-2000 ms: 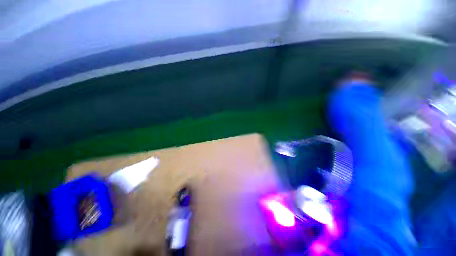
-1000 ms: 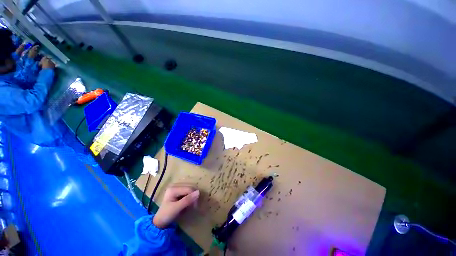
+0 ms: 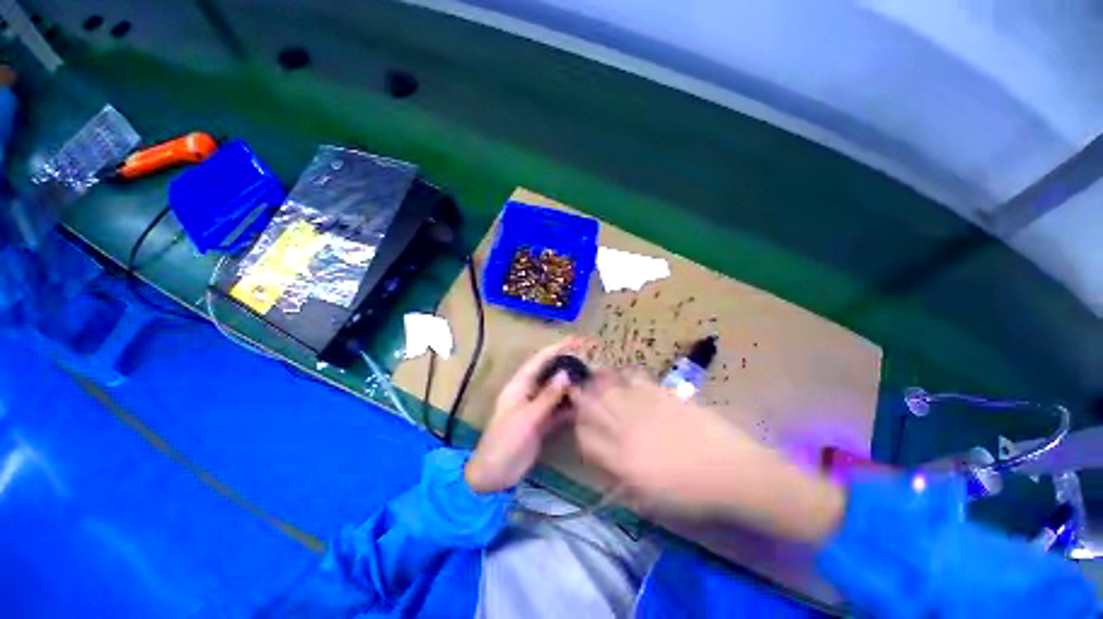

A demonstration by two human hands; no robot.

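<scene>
My left hand [image 3: 523, 417] holds a small round black part [image 3: 564, 369] in its fingertips over the front of the cardboard mat [image 3: 798, 365]. My right hand [image 3: 641, 435] is blurred and reaches across from the right, its fingers at the black part; whether it grips anything cannot be told. The electric screwdriver [image 3: 687, 372] lies on the mat behind my right hand, partly hidden by it. Small dark screws [image 3: 641, 327] lie scattered on the mat.
A blue bin [image 3: 542, 218] with copper-gold pieces stands at the mat's back left corner, between white paper pieces [image 3: 631, 270]. Left are a plastic-covered black box [image 3: 399, 230], a second blue bin [image 3: 226, 200] and an orange-handled tool [image 3: 169, 155]. A violet-lit lamp area [image 3: 847, 457] is right.
The view has shifted. My left hand has gone from resting on the mat to holding the black part up, and my right hand has come into view beside it, over the screwdriver's lower part.
</scene>
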